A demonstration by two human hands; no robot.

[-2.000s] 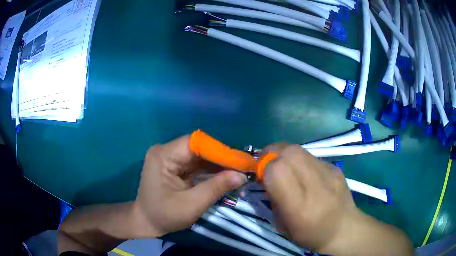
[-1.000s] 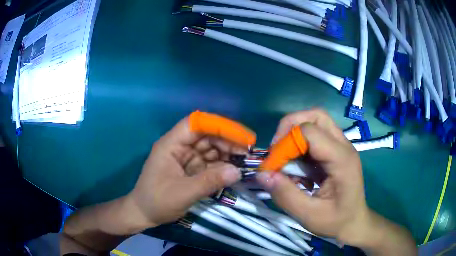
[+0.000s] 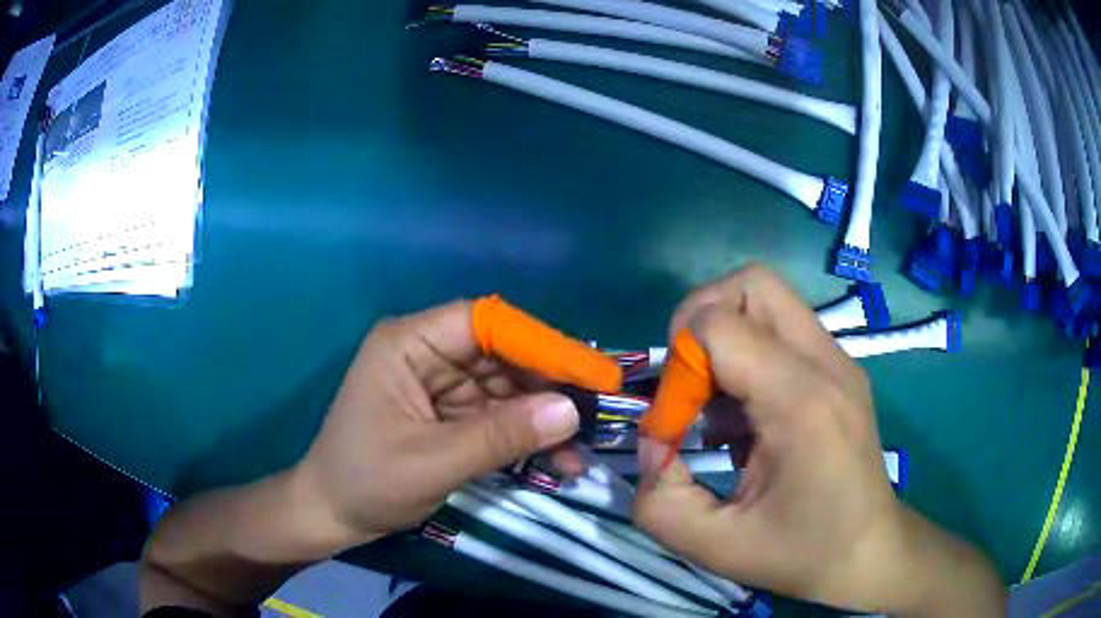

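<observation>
My left hand [image 3: 417, 417], with an orange finger cot on one finger, holds a small black connector housing [image 3: 589, 414] between thumb and finger. Coloured lead wires [image 3: 622, 412] run from the housing toward my right hand. My right hand [image 3: 773, 423], also with an orange finger cot, pinches a thin red wire [image 3: 668, 454] between thumb and finger just right of the housing. The white cable behind these wires is mostly hidden by my right hand. The wire tips are too small to tell.
White cables [image 3: 580, 543] with open wire ends lie below my hands. More cables with blue connectors [image 3: 833, 200] lie at the top. A large cable pile [image 3: 1014, 145] is at the right. Printed sheets [image 3: 121, 181] lie at the left. Yellow tape [image 3: 1062, 495] runs at the right.
My hands were close together, then parted slightly, uncovering the housing and wires. My right fingers have moved a little down and now show a red wire between them.
</observation>
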